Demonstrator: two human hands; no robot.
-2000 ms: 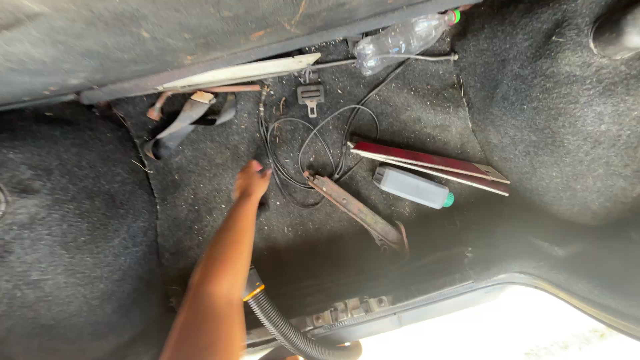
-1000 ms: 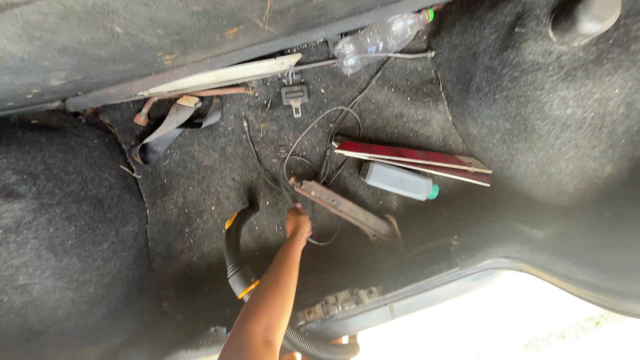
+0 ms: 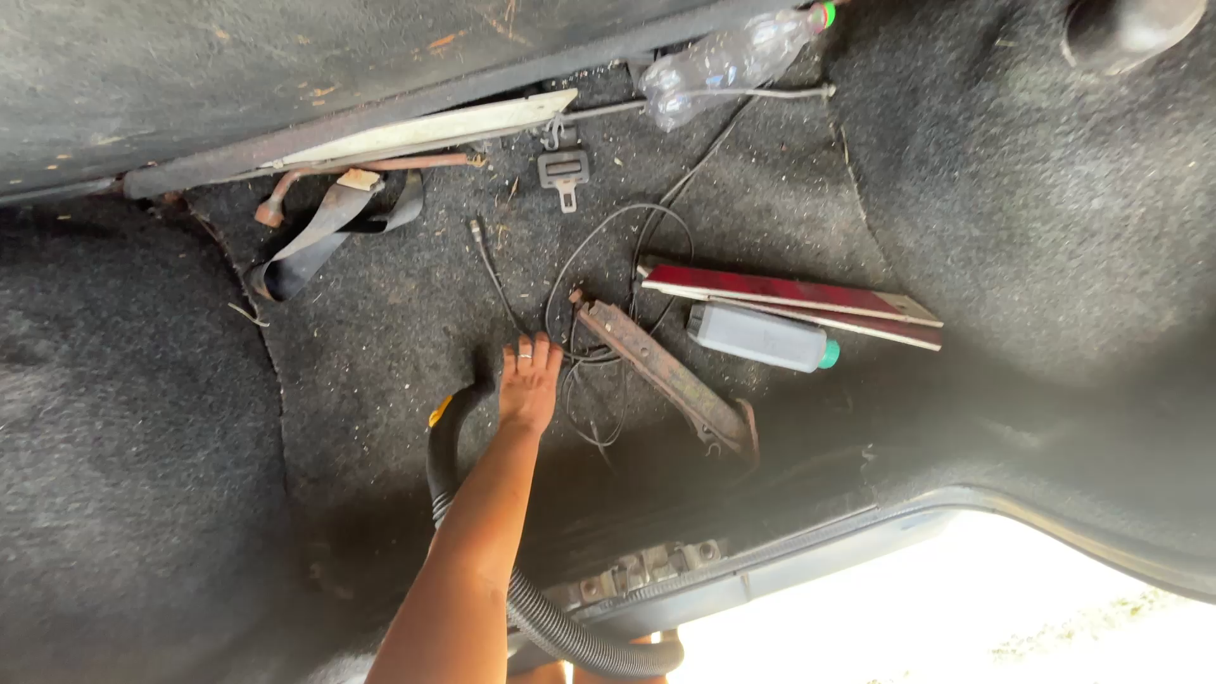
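My left hand [image 3: 528, 385] reaches over dark carpet, back upward, with a ring on one finger. Its fingertips are at a thin black cable [image 3: 496, 275]; whether they grip it cannot be told. Loops of the cable run right of the hand and pass by a rusty metal bar [image 3: 655, 366]. A black vacuum hose [image 3: 589, 646] with a curved black end [image 3: 456, 427] lies beside and under my forearm. My right hand cannot be made out; skin shows at the bottom edge, its body part unclear.
Around the hand lie a grey bottle [image 3: 760, 335], red reflector-like strips [image 3: 788, 293], a seat belt buckle [image 3: 564, 173], a belt strap [image 3: 313, 228], a rusty wrench-like bar [image 3: 408, 162] and a clear plastic bottle [image 3: 727, 62]. A metal latch [image 3: 636, 570] sits along the lower sill.
My left hand moved right to the rusty bar, then back left to the cable. The cable's loops have shifted. The hose's curved end, hidden or out of place earlier, now shows left of my hand.
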